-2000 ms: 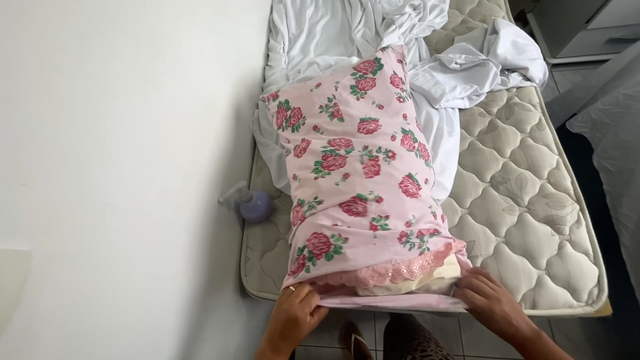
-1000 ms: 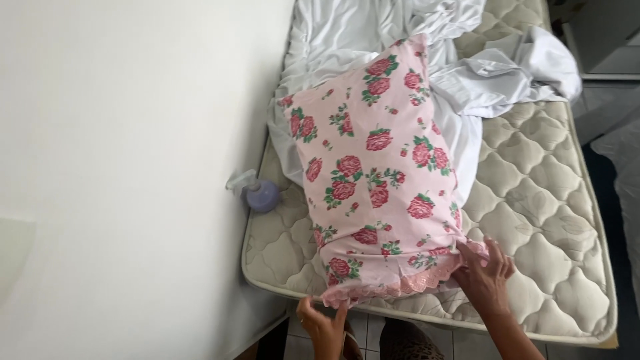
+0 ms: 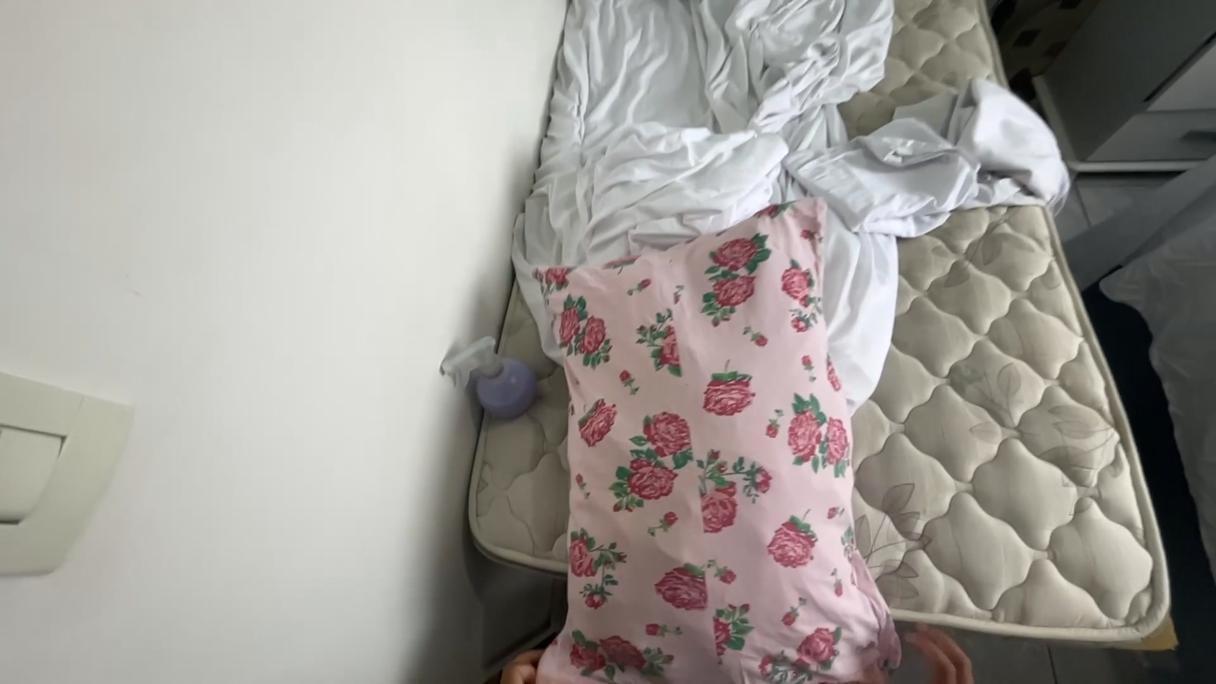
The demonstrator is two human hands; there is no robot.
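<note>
A pillow in a pink rose-print pillowcase (image 3: 703, 427) lies lengthwise over the near edge of the quilted mattress (image 3: 988, 408), its far end on a rumpled white sheet (image 3: 684, 180). At the bottom edge of the view, my left hand (image 3: 522, 668) is at the pillowcase's near left corner, mostly cut off by the frame. My right hand (image 3: 939, 655) is beside the near right corner, with only some fingers showing; its grip is hidden. The pillowcase's open end is out of view.
A spray bottle with purple liquid (image 3: 505, 387) stands on the mattress against the white wall (image 3: 266, 285). A wall switch (image 3: 57, 475) is at far left. A bunched white cloth (image 3: 912, 171) lies across the mattress's right side. A drawer unit (image 3: 1159, 114) stands at upper right.
The pillow has moved toward me and now hangs past the mattress edge. Its lace-trimmed end and most of both hands have left the view. The cream pillow end seen earlier was covered by the pillowcase.
</note>
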